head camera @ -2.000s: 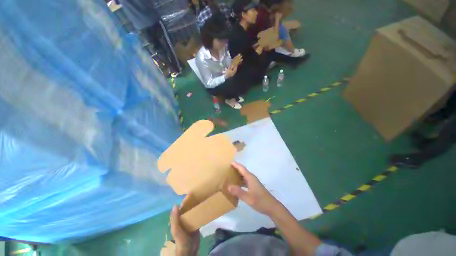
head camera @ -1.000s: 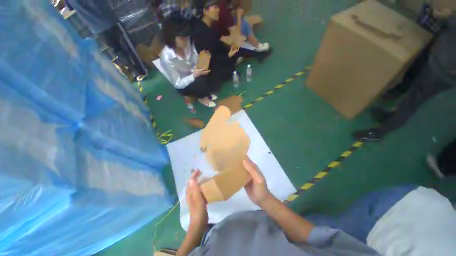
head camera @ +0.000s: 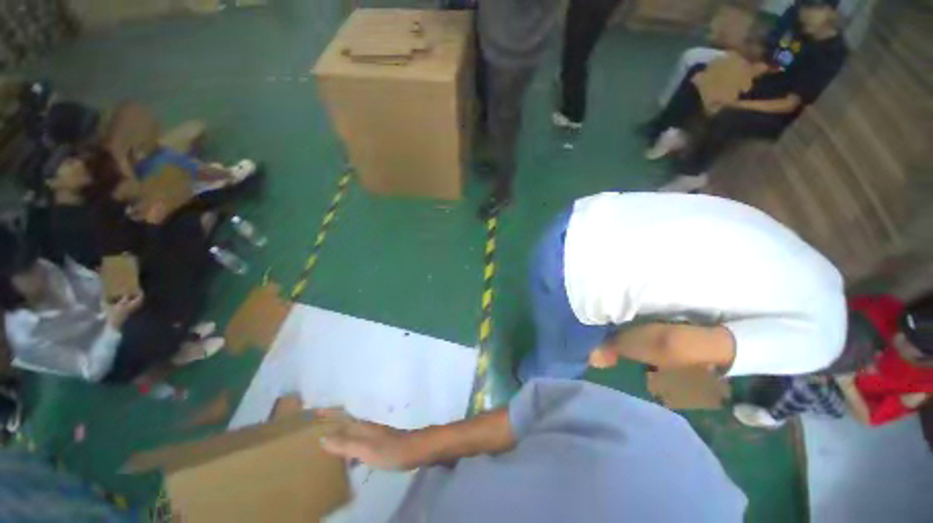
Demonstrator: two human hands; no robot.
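Note:
The brown folded carton [head camera: 261, 475] is at the bottom left, cut off by the lower edge and slightly blurred. A thin brown flap of it sticks out to the left. My right hand [head camera: 363, 439] grips its upper right edge, with the forearm coming in from the right. My left hand is not clearly seen; a small skin-toned patch shows behind the carton's top edge, but I cannot tell whether it is fingers.
A white sheet [head camera: 368, 363] lies beyond the carton. A brown blank [head camera: 256, 319] lies at its far left corner. A large carton [head camera: 394, 123] stands ahead. A person in white [head camera: 706, 266] bends close on the right. People sit at left and right. Two bottles lie or stand at left.
The view has swung right, so the blue wrapped stack is gone and the bending person shows. The carton has shifted to the lower left, and its raised lid no longer shows broadly.

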